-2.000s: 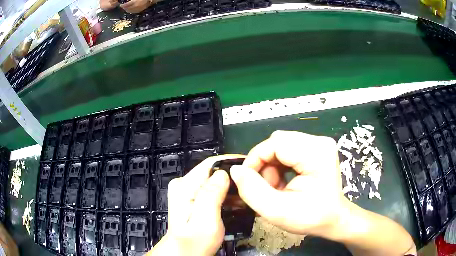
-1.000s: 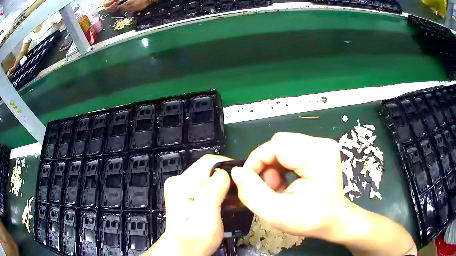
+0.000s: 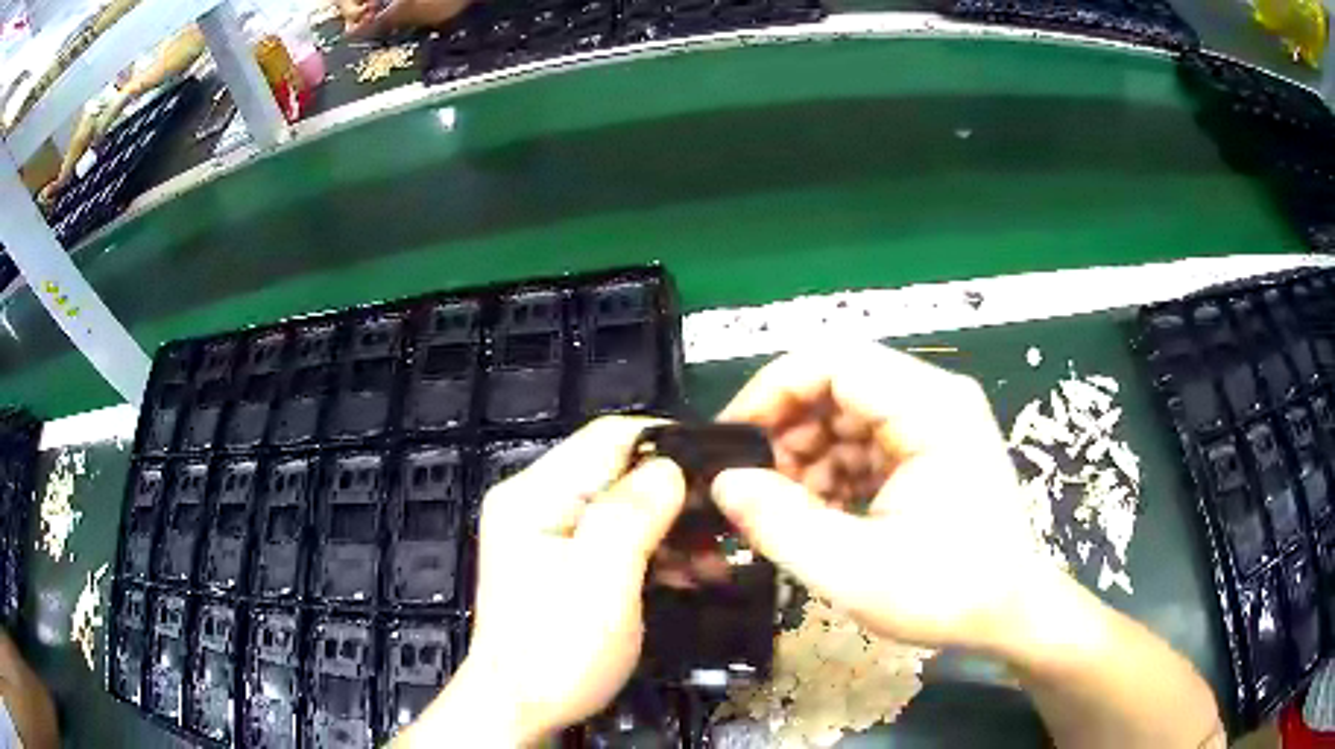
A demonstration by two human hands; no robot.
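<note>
A black glossy phone housing [image 3: 709, 615] is held upright in front of me, its top end between both hands. My left hand [image 3: 564, 563] grips its left side with the thumb on the face. My right hand [image 3: 893, 512] holds its upper right edge, thumb on the face and the other fingers curled behind. Whether a small piece is between the fingertips cannot be seen. A black blister tray [image 3: 147, 465] full of housings lies at the left, partly behind my left hand. A pile of cream pads [image 3: 842, 680] lies below my right hand.
White strips [image 3: 1081, 465] are piled at the right beside another black tray [image 3: 1244, 424]. A green conveyor belt [image 3: 820, 161] runs behind a white edge strip [image 3: 908, 310]. A white post [image 3: 73, 307] stands at the left. Another person's hands [image 3: 403, 15] show across the belt.
The housing has come up and tilted so more of its face shows. My right hand has opened slightly around its edge. The view has shifted a little.
</note>
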